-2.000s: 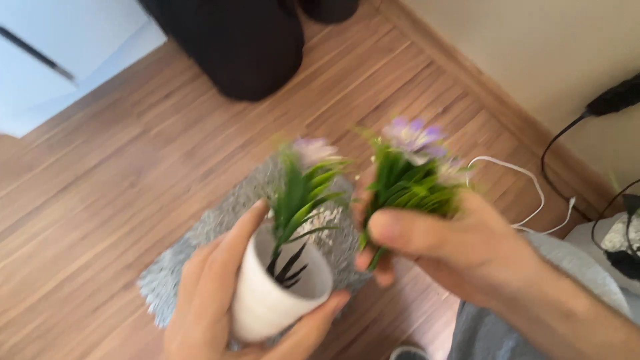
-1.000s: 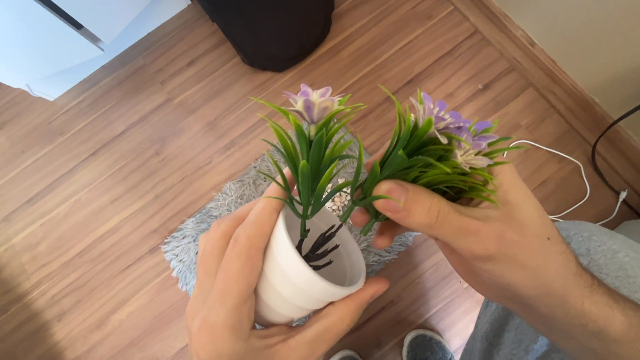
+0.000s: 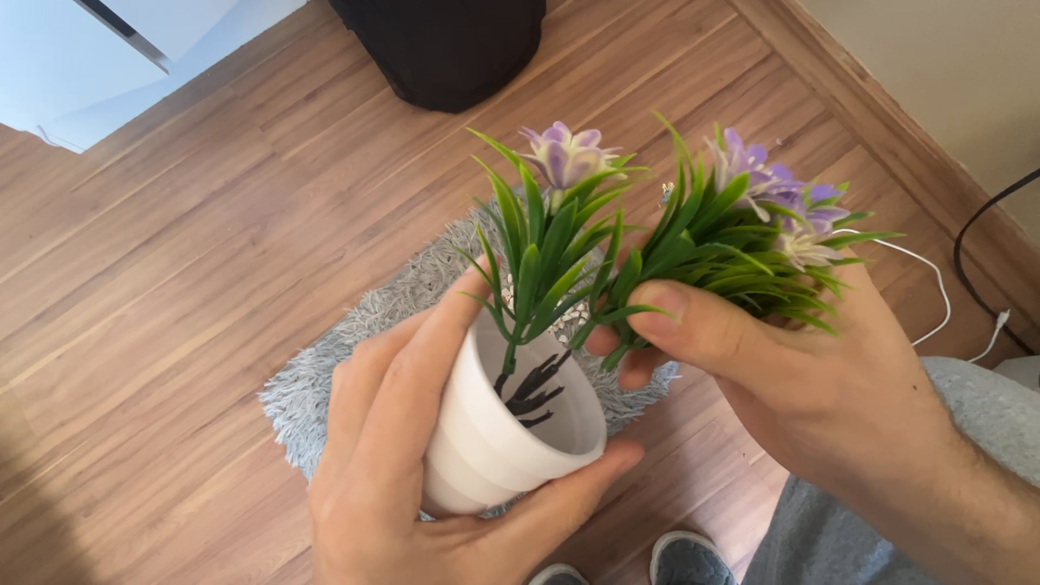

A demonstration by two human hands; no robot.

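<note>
My left hand [image 3: 422, 439] is wrapped around a white ribbed plant pot [image 3: 496, 455], which tilts with its mouth toward me and to the right. One artificial flower sprig [image 3: 540, 260] with green plastic leaves and a pale purple bloom rises from the pot. Dark bare stems [image 3: 535, 390] show inside the rim. My right hand [image 3: 780, 366] pinches a bunch of artificial flowers [image 3: 731, 236] with purple and cream blooms, just right of the pot's mouth. Its lower stems reach toward the dark ones; their exact joining is unclear. The pot's bottom is hidden.
A grey shaggy mat [image 3: 357, 341] lies on the wood-look floor [image 3: 203, 244] below the pot, with small pale pebbles [image 3: 573, 317] partly visible. A black rounded object [image 3: 447, 49] and white furniture [image 3: 73, 65] stand beyond. A white cable [image 3: 934, 268] and a black cable lie at right.
The view has shifted. Both hands keep their holds on the pot and the flower bunch, with the single sprig still in the pot.
</note>
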